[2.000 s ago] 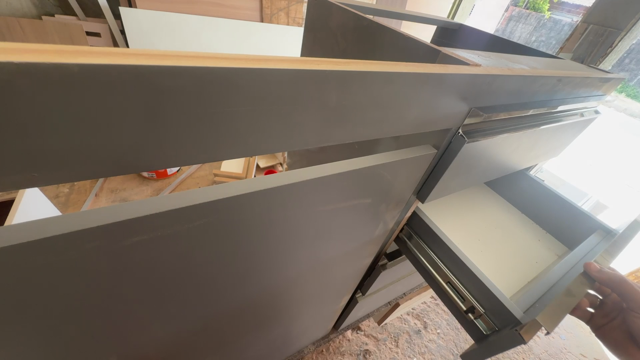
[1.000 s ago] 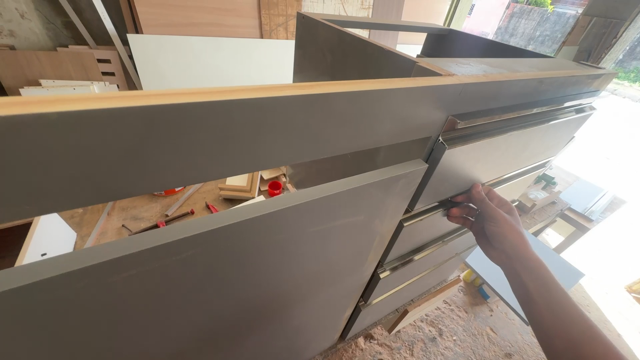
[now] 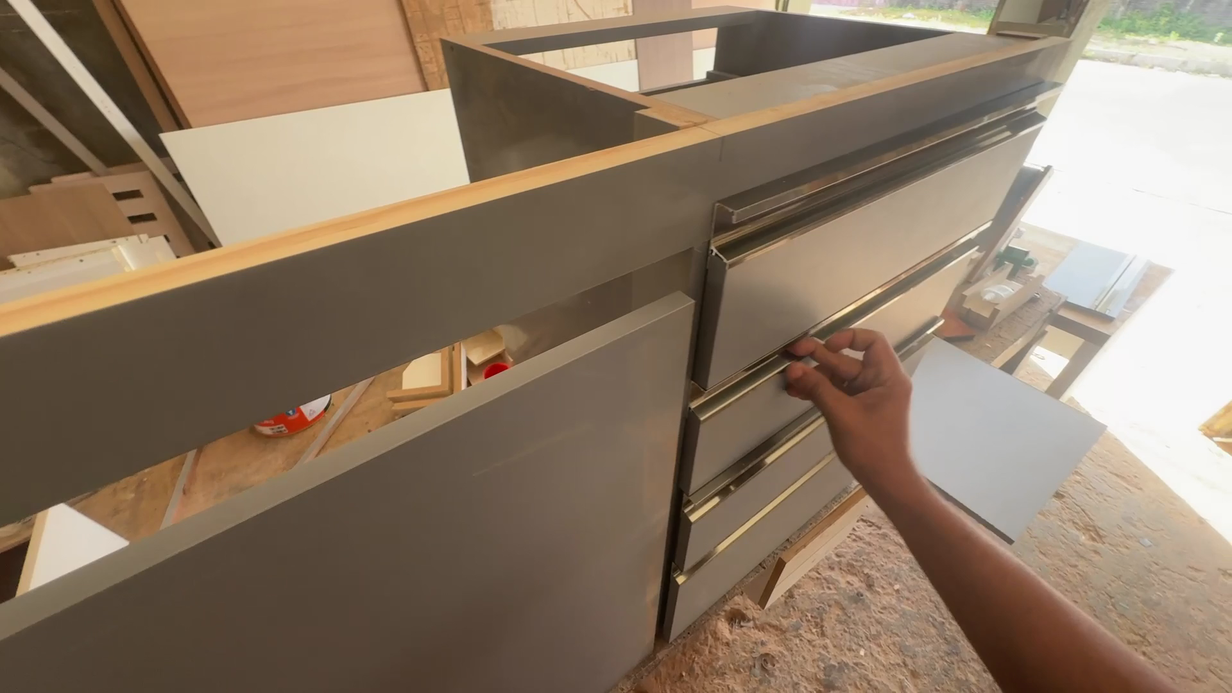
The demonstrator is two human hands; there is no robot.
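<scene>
My right hand has its fingertips at the metal edge strip between the top drawer front and the second drawer front of a dark grey cabinet. Thumb and fingers are pinched together there; whether they grip the edge is hard to tell. Below are further drawer fronts with shiny handle strips, all roughly flush. Left of the drawers stands a large grey panel under a grey rail with a pale wooden top edge. My left hand is out of view.
A grey board leans low beyond my forearm, near a wooden bench. A wood strip lies by the cabinet's foot on the dusty floor. Behind the cabinet are a white panel and a red-labelled container.
Two seconds ago a drawer stood pulled out with a hand at its front; one second ago it was in. My right hand remains at the drawer fronts, and the view has shifted.
</scene>
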